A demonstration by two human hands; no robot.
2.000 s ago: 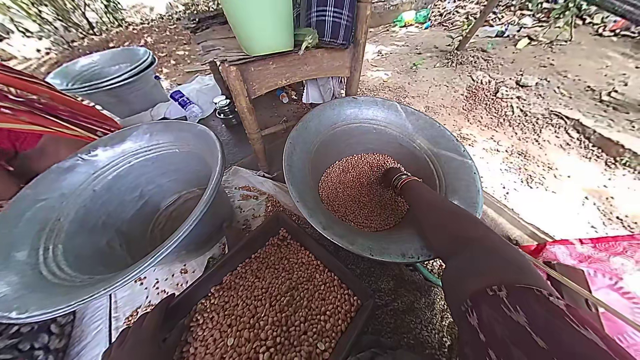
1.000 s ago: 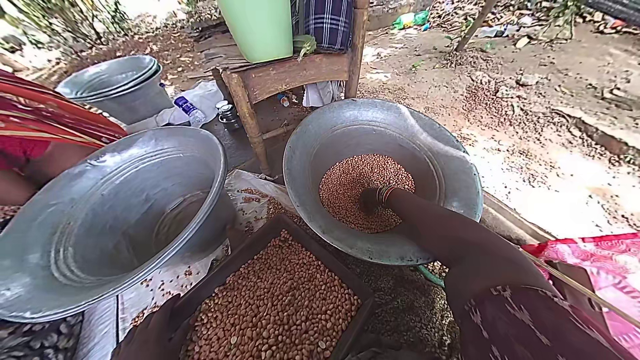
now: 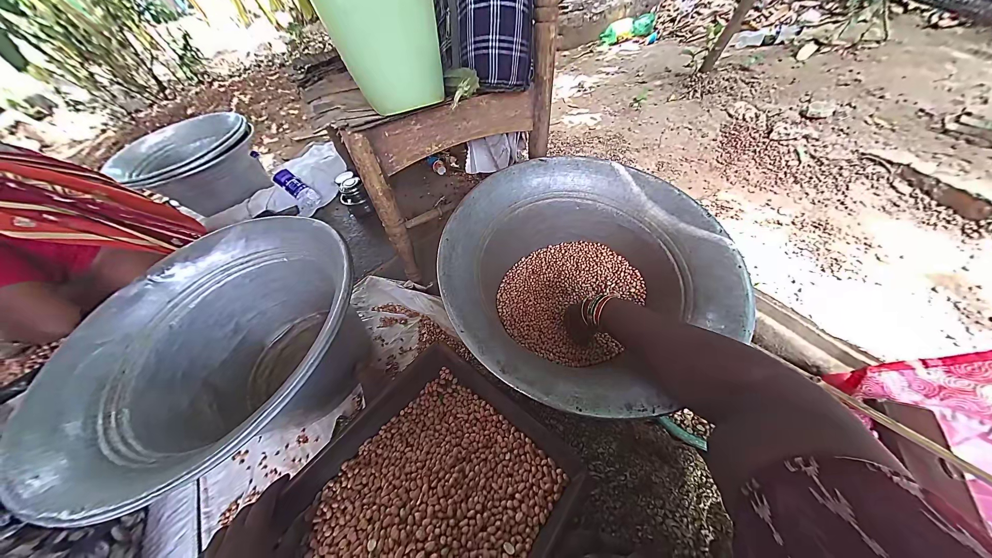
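Observation:
My right hand point(image 3: 581, 321) reaches into the shelled peanuts point(image 3: 542, 287) in a wide metal basin point(image 3: 659, 209); its fingers are sunk among the nuts, so its grip is hidden. Bangles circle that wrist. At the bottom, a dark rectangular tray point(image 3: 519, 415) full of larger-looking peanuts point(image 3: 442, 473) lies below the basin. My left hand point(image 3: 249, 523) rests at the tray's left edge, dark and partly cut off by the frame. A second wide metal basin point(image 3: 178, 372) stands tilted on the left, with no nuts visible in it.
Another person's arm point(image 3: 35, 310) and red striped cloth point(image 3: 77, 205) are at the left. Behind stand stacked metal tubs point(image 3: 194, 163), a plastic bottle point(image 3: 298, 190) and a wooden chair point(image 3: 457, 128) holding a green plastic container point(image 3: 387, 54). Pink cloth point(image 3: 938, 387) lies right.
My right hand has shifted within the peanuts of the basin, slightly left and down. My left hand stays by the tray.

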